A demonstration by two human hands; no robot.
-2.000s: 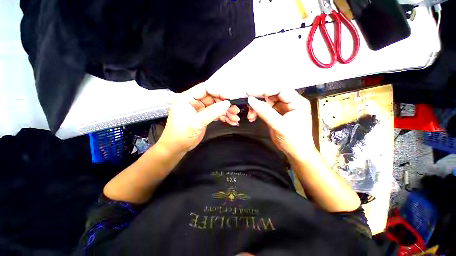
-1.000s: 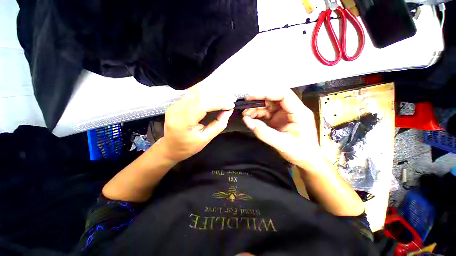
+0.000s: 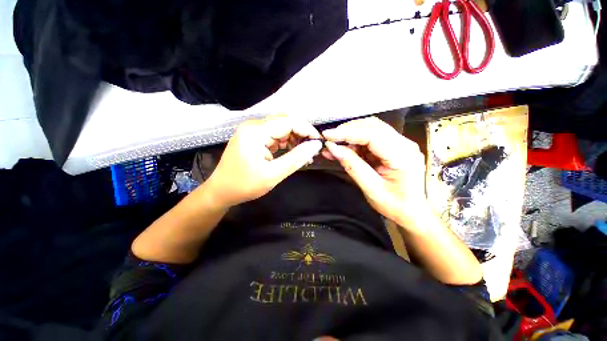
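A small dark piece [image 3: 323,140] is pinched between both hands, just off the table's front edge and above the lap. My left hand [image 3: 266,156] holds its left end between thumb and fingers. My right hand [image 3: 379,163] holds its right end the same way, the fingertips of both hands almost touching. Most of the piece is hidden by the fingers. A heap of black cloth [image 3: 180,46] lies on the white table [image 3: 373,73] at the upper left, away from the hands.
Red-handled scissors [image 3: 459,40] lie on the table at the upper right, beside a black phone [image 3: 526,26]. Small dark bits dot the table. Below its edge at right is a wooden drawer [image 3: 492,120] with a clear plastic bag [image 3: 476,206]. A blue crate [image 3: 136,181] stands at left.
The fingertips have closed in around the small dark piece, so less of it shows. My right hand's thumb has come up to it. The view has shifted slightly, the scissors now nearer the top.
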